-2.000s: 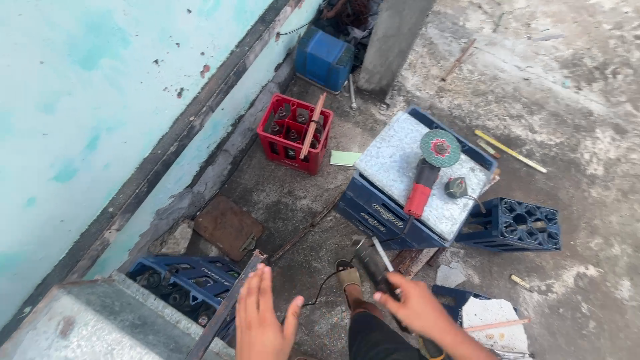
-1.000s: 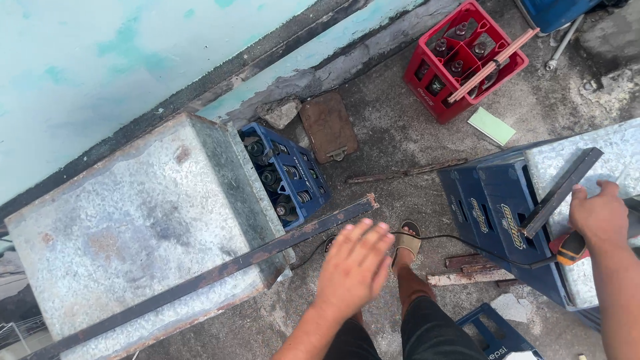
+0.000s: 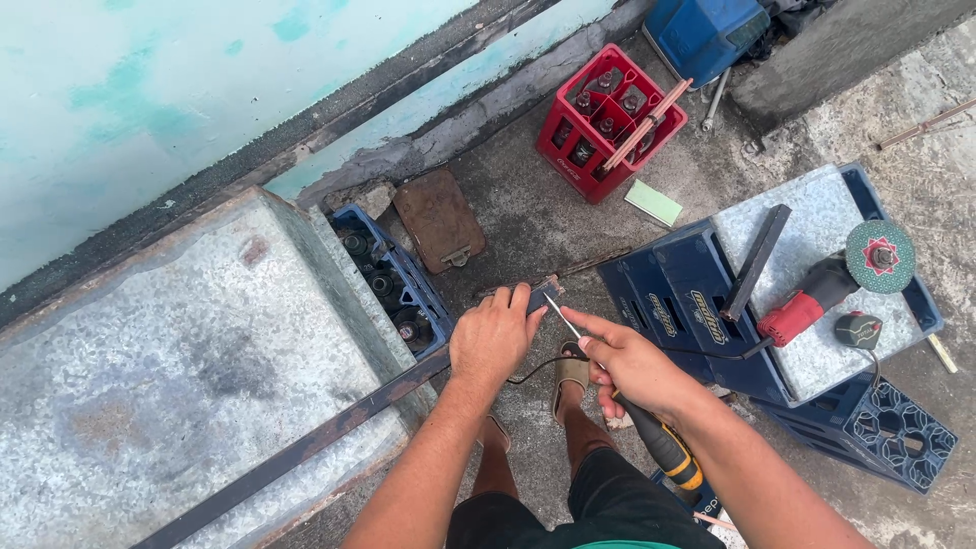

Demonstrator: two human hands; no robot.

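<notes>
My left hand [image 3: 492, 332] grips a long dark metal bar [image 3: 305, 450] near its end; the bar lies across a galvanized sheet-metal box [image 3: 191, 351]. In my right hand [image 3: 629, 366] is a screwdriver-like tool [image 3: 662, 442] with a black and yellow handle, its thin metal shaft touching or very near the bar's end. To the right, on a metal-topped stack of blue crates [image 3: 671, 305], lie a short dark metal bar [image 3: 755, 263], a red and black angle grinder [image 3: 812, 301] with a green disc, and a small tape measure [image 3: 858, 330].
A red bottle crate [image 3: 560, 164] with sticks across it stands ahead, near a light green block [image 3: 653, 203]. A blue crate of bottles [image 3: 427, 293] sits beside the metal box, close to a rusty plate [image 3: 440, 221]. A black cord [image 3: 534, 370] crosses the floor by my feet.
My right hand has left the short dark bar, which now lies on the crate top, and has come to the long bar's end with the tool. My left hand has closed on that bar.
</notes>
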